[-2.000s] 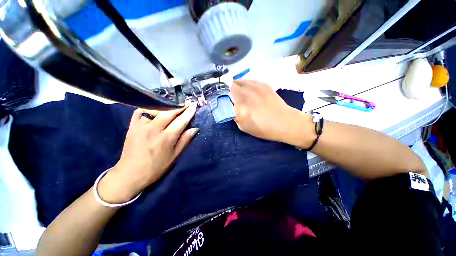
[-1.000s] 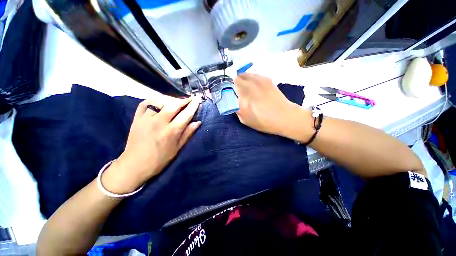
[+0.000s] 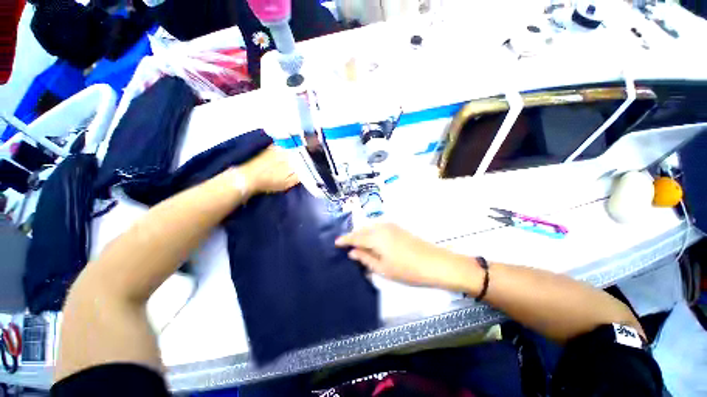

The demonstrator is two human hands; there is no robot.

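A dark navy garment panel point(image 3: 298, 279) lies on the white machine table, its lower end over the front ruler strip and its upper part bent off to the left. My left hand point(image 3: 271, 170) is on the panel's upper part, left of the needle area; its fingertips are partly hidden, and I cannot tell if they grip. My right hand point(image 3: 387, 252) is at the panel's right edge, just below the presser foot point(image 3: 349, 203), fingers apart, not closed on the cloth. The blue-grey attachment point(image 3: 372, 205) is right of the foot.
Pink and blue thread snips point(image 3: 531, 222) lie right. A pale round object point(image 3: 632, 197) and an orange ball point(image 3: 667, 191) sit at the right end. A phone point(image 3: 535, 132) is strapped to the machine head point(image 3: 465, 58). Dark folded pieces point(image 3: 147, 128) lie left; red-handled scissors point(image 3: 11, 345) lie far left.
The view has risen and widened. The panel has turned and swung away to the left. My left hand has moved up and left of the foot; my right hand has come down off the attachment.
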